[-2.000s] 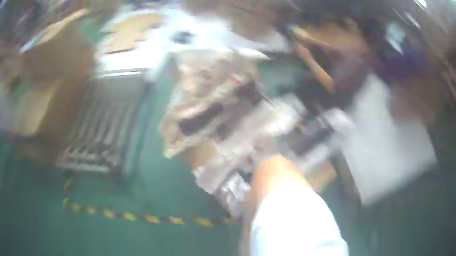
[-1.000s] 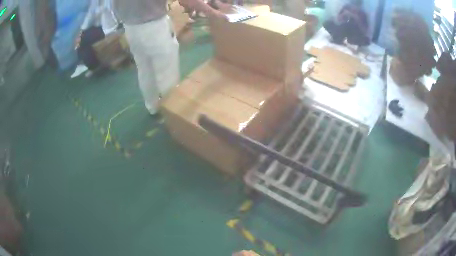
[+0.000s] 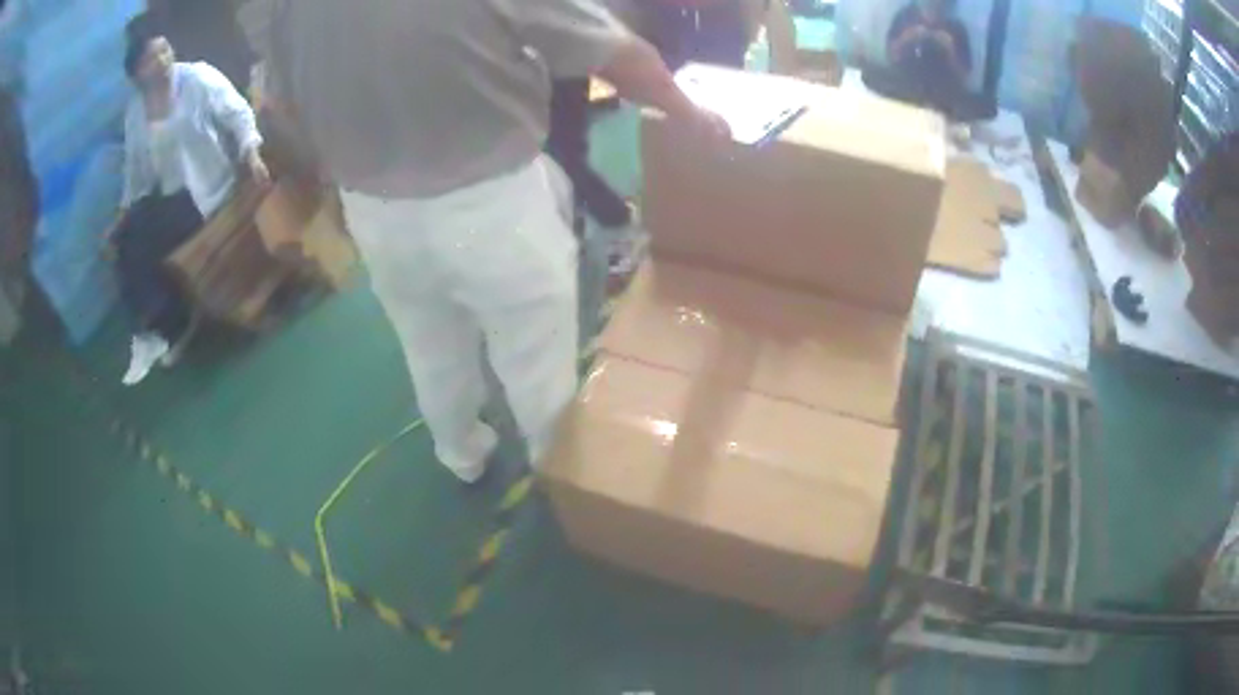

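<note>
Closed brown cartons (image 3: 720, 468) stand in front of me on the green floor, with a taller carton (image 3: 795, 190) behind them. A clipboard with white paper (image 3: 754, 106) lies on top of the taller carton, under another person's hand. A long thin dark strip (image 3: 1046, 618) reaches in from the right edge at the lower right, across the near end of a metal slatted frame (image 3: 999, 502). What holds the strip is out of the picture. Neither of my hands can be made out.
A person in white trousers (image 3: 469, 272) stands left of the cartons. Another person (image 3: 177, 177) sits at the far left beside cardboard pieces. Yellow-black tape (image 3: 272, 543) and a yellow strap (image 3: 326, 523) lie on the floor. White tables (image 3: 1046, 312) stand at the right.
The view has swung to the cartons and come closer. The dark strip, which crossed in front of the cartons, now shows only at the lower right. The arm seen earliest is out of view.
</note>
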